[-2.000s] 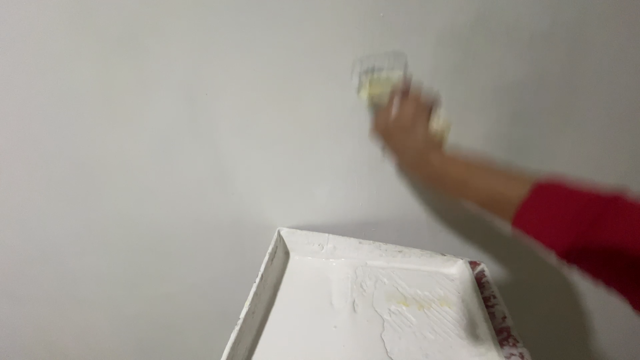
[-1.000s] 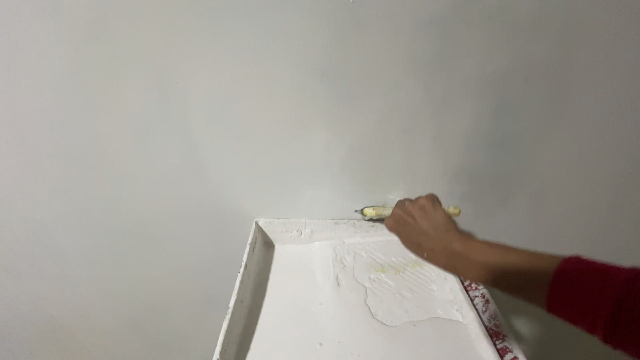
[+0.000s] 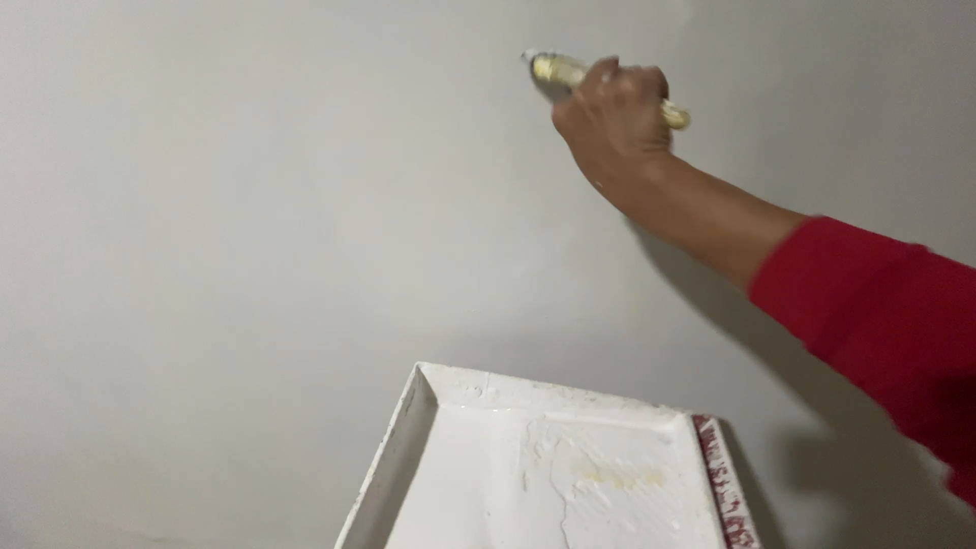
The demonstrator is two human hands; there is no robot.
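My right hand (image 3: 618, 110), below a red sleeve, grips a paintbrush (image 3: 557, 69) with a yellowish, paint-smeared handle. The brush lies close against a light grey wall (image 3: 267, 213) in the upper middle of the view; its bristle end points left and is slightly blurred. Below it, at the bottom of the view, is a paint tray (image 3: 564, 396) coated in white, with white paint (image 3: 450, 473) in its left part and a ribbed slope with a faint yellow patch on the right. My left hand does not show.
The tray's far rim stands near the wall. Its right outer edge (image 3: 724, 480) is red, spattered with white. My arm casts a shadow (image 3: 747, 335) on the wall at the right.
One second ago my right hand held the brush at the tray's far rim; now hand and brush are higher, up against the wall.
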